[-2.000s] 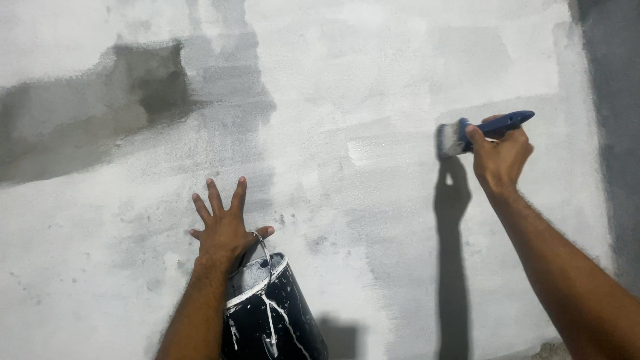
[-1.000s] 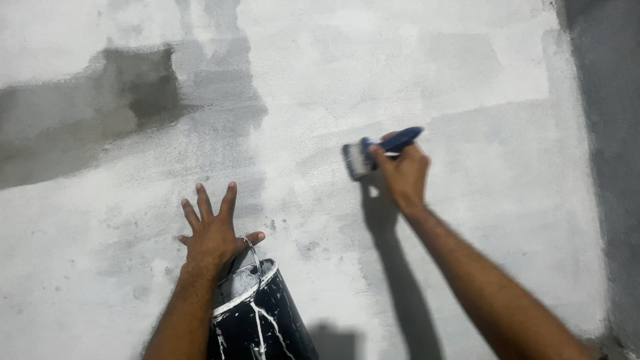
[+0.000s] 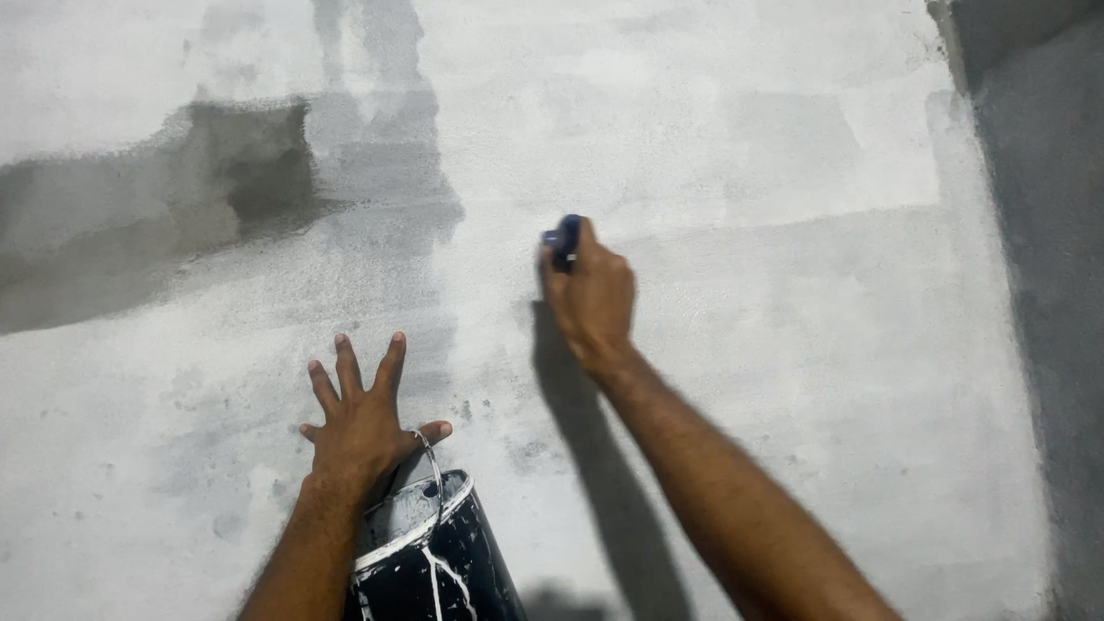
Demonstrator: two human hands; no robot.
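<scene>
My right hand [image 3: 595,289] grips a blue-handled paintbrush [image 3: 565,241] near the middle of a wall [image 3: 733,362] coated unevenly in white; the bristles are hidden or blurred. Lower left, my left hand [image 3: 358,427] lies against the wall with its fingers spread. The wire handle [image 3: 438,470] of a black paint bucket [image 3: 448,561] hangs at the base of my left thumb. White drips run down the bucket's outside, and its rim is crusted with white paint.
A bare dark grey patch [image 3: 259,168] crosses the wall at upper left. Along the right side runs a dark grey surface [image 3: 1061,259] beside the white coat's edge. My right arm casts a long shadow [image 3: 604,483] on the wall.
My right hand has moved left across the wall with the paintbrush, whose handle pointed right before. My left hand stays spread on the wall with the bucket hanging from it.
</scene>
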